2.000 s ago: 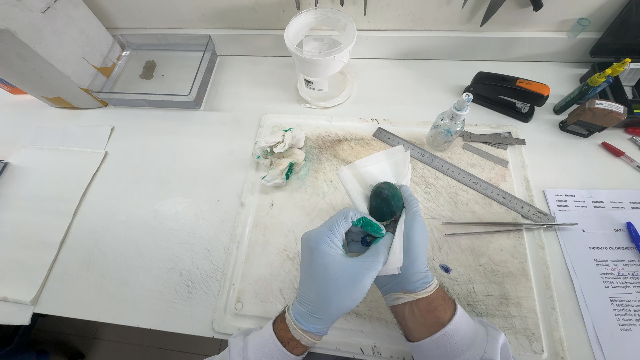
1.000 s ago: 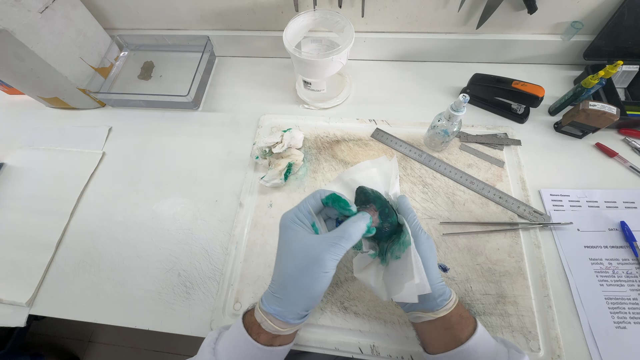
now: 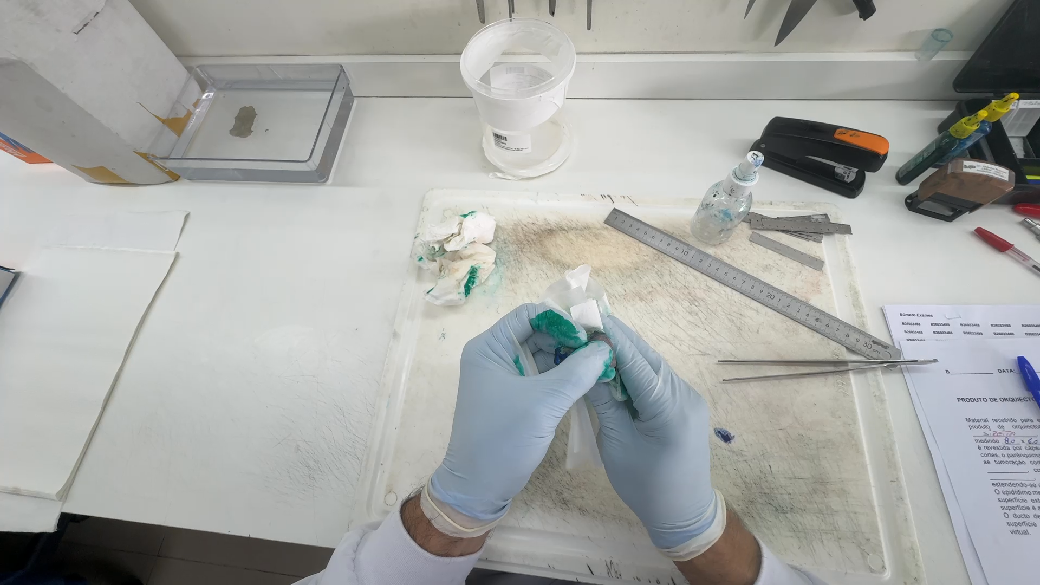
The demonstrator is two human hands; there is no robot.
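Both hands wear pale blue gloves and meet over the scratched white cutting board (image 3: 520, 504). My left hand (image 3: 520, 398) has green-stained fingertips and pinches at a small green-stained specimen (image 3: 603, 341), mostly hidden by the fingers. Around its other side, my right hand (image 3: 650, 414) holds it in a white paper tissue (image 3: 578, 284). Crumpled tissues with green stains (image 3: 463, 256) lie on the board, up and left of the hands. To the right are a steel ruler (image 3: 747, 280), long metal tweezers (image 3: 812, 370) and a small dark blue piece (image 3: 724, 435).
A spray bottle (image 3: 723, 203) and short metal strips (image 3: 788, 248) stand at the board's upper right. Behind are a white plastic bucket (image 3: 520, 106), a stapler (image 3: 821, 154) and a clear tray (image 3: 325, 122). Printed sheets (image 3: 934, 406) lie right, blank paper (image 3: 73, 349) left.
The hands have come closer together, and the tissue that was spread open is gathered around the specimen. The green specimen, plainly seen earlier, is now mostly covered by fingers.
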